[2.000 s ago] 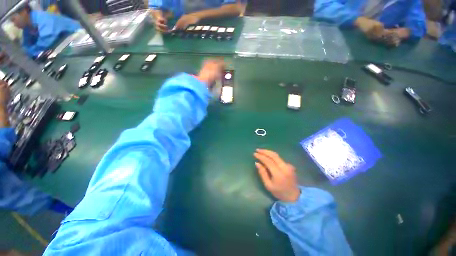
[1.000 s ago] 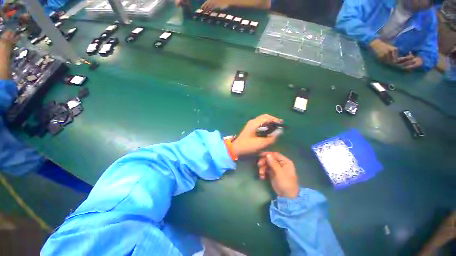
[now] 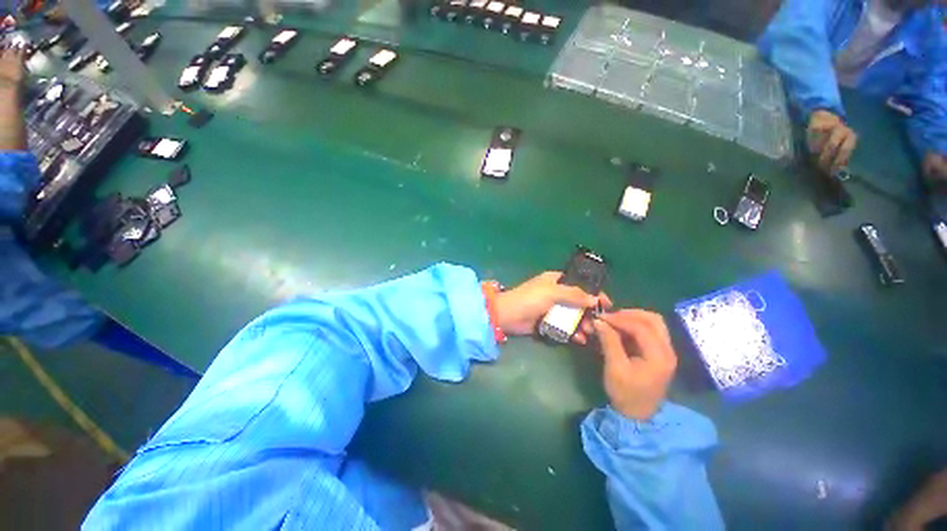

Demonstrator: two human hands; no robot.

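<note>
My left hand [image 3: 532, 305] is shut on a black mobile phone [image 3: 586, 272] with a white rectangle on its lower half, held tilted over the green bench. My right hand [image 3: 636, 358] is at the phone's right edge, thumb and forefinger pinched together. A small pale thing shows at these fingertips; it may be a ring, but it is too small to tell. The blue ring tray [image 3: 797, 358], full of pale rings [image 3: 727, 340], lies to the right of my right hand.
Phones lie on the green bench [image 3: 343, 207], one ahead [image 3: 501, 154], others to the right [image 3: 637, 193]. A clear divided tray [image 3: 675, 78] is at the far side. A black parts heap [image 3: 130, 226] and dark rack [image 3: 78, 156] are at left. Other people's hands [image 3: 831, 140] work opposite.
My left hand reached to the far phones, came back with a phone, and now holds it with its face showing. My right hand has moved to the phone's edge. The loose ring is no longer seen on the bench.
</note>
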